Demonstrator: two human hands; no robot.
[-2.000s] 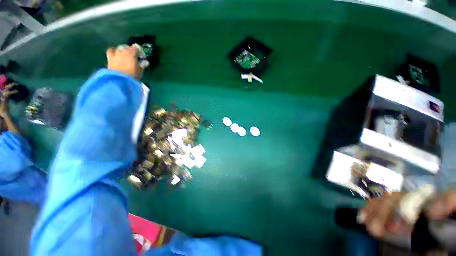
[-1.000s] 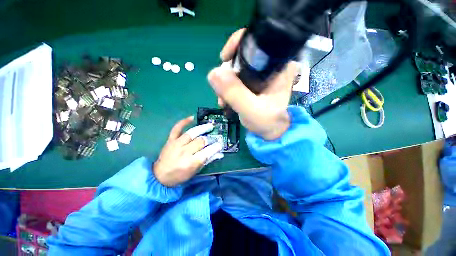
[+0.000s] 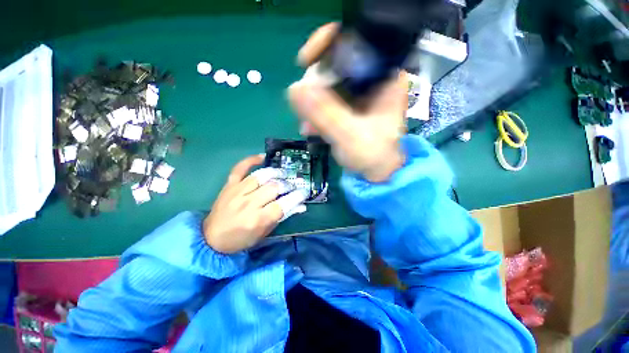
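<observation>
A black housing (image 3: 318,169) with a green circuit board (image 3: 295,161) inside lies on the green mat near the bench's front edge. My left hand (image 3: 243,212) rests on its lower left part, with white finger cots on the fingertips. My right hand (image 3: 358,127) is shut around a thick black electric screwdriver (image 3: 376,52), held upright over the housing. The driver is blurred and cut off by the top edge. Its tip is hidden behind my hand, so I cannot tell whether it touches the board.
A pile of small metal plates (image 3: 110,131) and paper sheets (image 3: 26,138) lie left. Round white pieces (image 3: 233,80) lie behind the housing. Right are the partly hidden feeder (image 3: 441,49), plastic bag (image 3: 476,69), scissors (image 3: 511,129) and more boards (image 3: 591,93). A cardboard box (image 3: 576,255) holds red bagged parts (image 3: 527,286).
Two seconds ago my left arm reached to the back left. Since one second ago, my left hand stays on the housing and my right hand still holds the driver over it; the view has shifted slightly.
</observation>
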